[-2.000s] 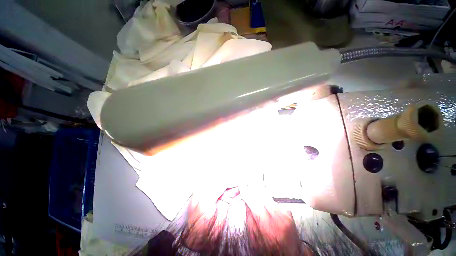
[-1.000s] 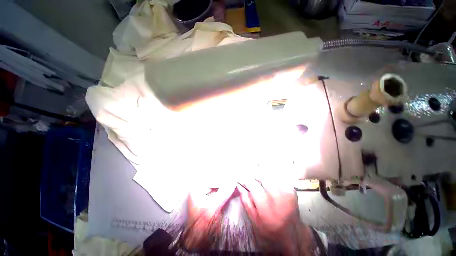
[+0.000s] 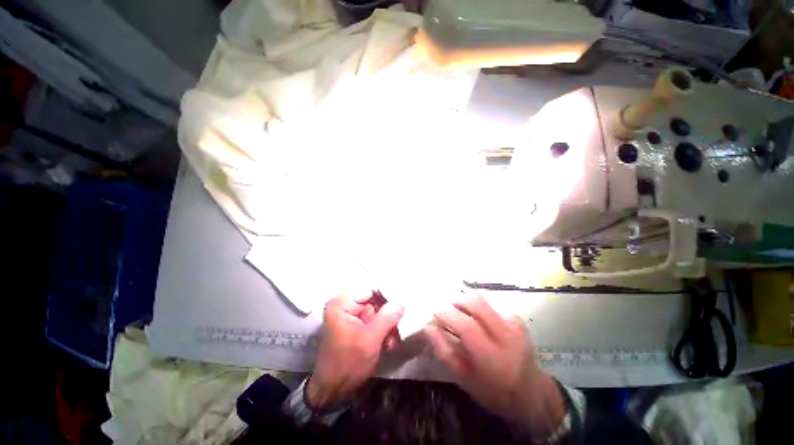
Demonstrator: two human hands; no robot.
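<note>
A large off-white garment piece [image 3: 261, 174] lies in folds on the table left of the machine, its middle glaring white under the lamp. My left hand [image 3: 355, 343] is at the table's front edge, thumb and fingers pinched together at the cloth's near edge; a small dark red spot shows between the fingers. My right hand [image 3: 492, 352] is beside it, slightly blurred, fingers bent over the bright area; what it touches is lost in glare. The cream sewing machine [image 3: 644, 165] stands at the right.
The lamp [image 3: 509, 33] hangs over the back of the table. Black-handled shears [image 3: 705, 343] lie at the right, near a yellow box [image 3: 773, 304]. A blue crate [image 3: 83, 278] stands at the left. Crumpled cloth [image 3: 170, 391] lies below the table's left front. A printed ruler [image 3: 592, 356] runs along the front edge.
The view has tilted, so the lamp and machine sit higher and the hands show clearly instead of being covered by hair. My right hand has moved slightly away from my left.
</note>
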